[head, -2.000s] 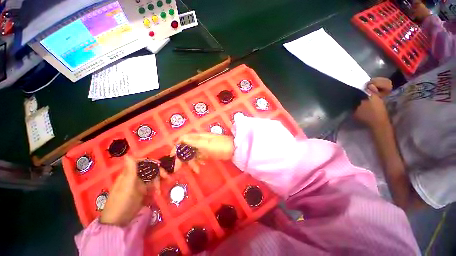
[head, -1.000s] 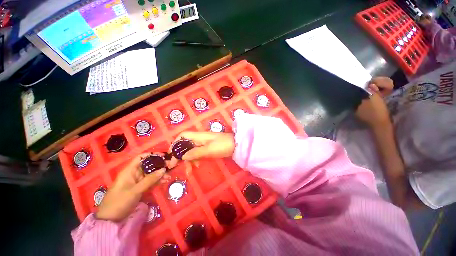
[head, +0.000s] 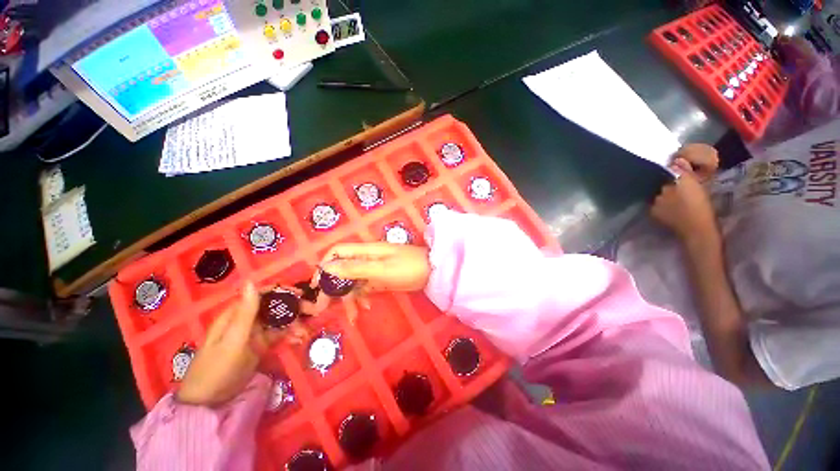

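A red compartment tray [head: 382, 322] lies in front of me, with silver-faced watch heads [head: 324, 351] and dark watch heads [head: 215, 265] in its compartments. My left hand [head: 221, 354] holds a dark watch head [head: 278, 308] with small light markings over the tray's middle. My right hand [head: 382, 267] holds a second dark watch head [head: 337, 282], its thumb over the upper edge. A small dark piece shows between the two; I cannot tell what it is. Some fingers are hidden under the watch heads.
A white device [head: 152, 69] with a colored screen and buttons stands at the upper left, with written sheets [head: 226, 134] below it. A wooden strip [head: 249, 196] runs behind the tray. At right, a person holds a white sheet [head: 603, 110]; another red tray [head: 723, 66] lies beyond.
Both hands have stayed over the tray's middle. My left thumb has lifted off its watch head, and the right thumb now covers more of the other. The two dark faces have tilted.
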